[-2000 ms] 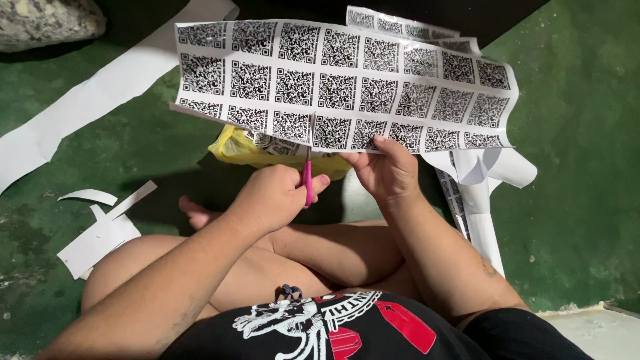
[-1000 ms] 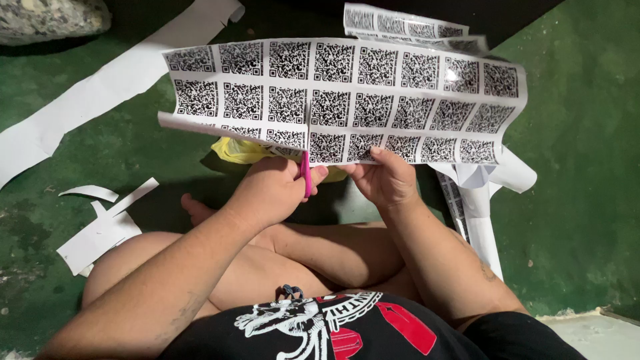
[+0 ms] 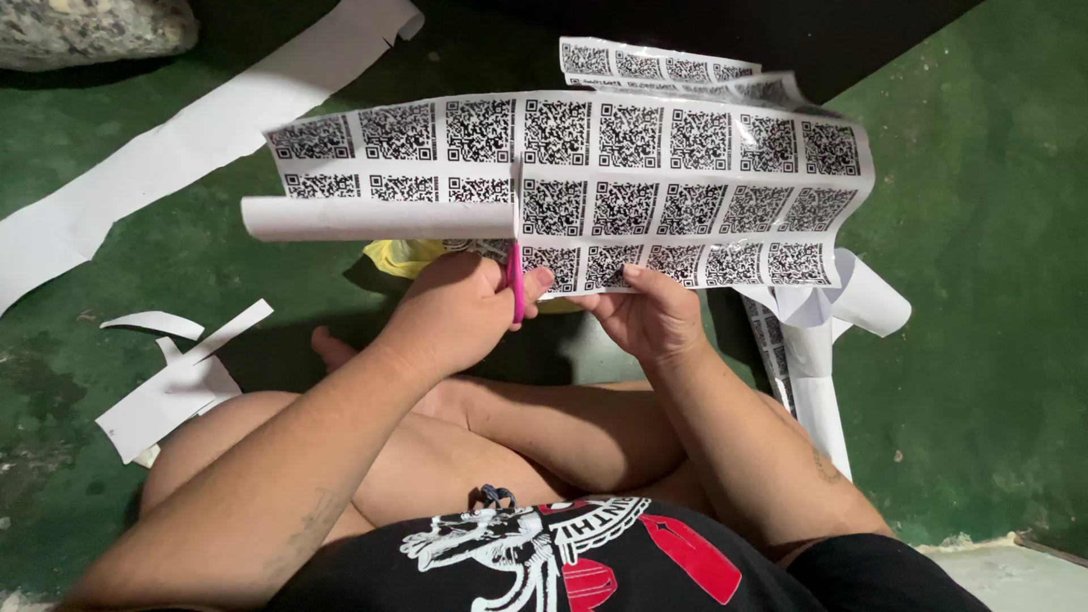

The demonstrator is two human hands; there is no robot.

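Note:
A wide sheet (image 3: 646, 176) printed with rows of square codes is held up in front of my crossed legs. My left hand (image 3: 459, 306) is closed on pink-handled scissors (image 3: 516, 285), whose blade points away from me into the sheet along the gap between two columns. Left of the blade, the cut part curls over and shows its white back (image 3: 374, 219). My right hand (image 3: 659, 314) pinches the sheet's near edge between thumb and fingers, right of the scissors. Part of the scissors is hidden by my left hand.
Another printed sheet (image 3: 663, 64) lies beyond, beside a dark surface. A long white paper strip (image 3: 170, 161) and paper scraps (image 3: 170, 395) lie on the green floor at left, a stone (image 3: 93, 30) at top left. Yellow plastic (image 3: 399, 257) shows under the sheet; rolled paper (image 3: 812, 348) lies at right.
The scissors have cut further into the sheet, away from me. The near left part, flatter in the earlier frames, has curled over. My right hand still grips the near edge.

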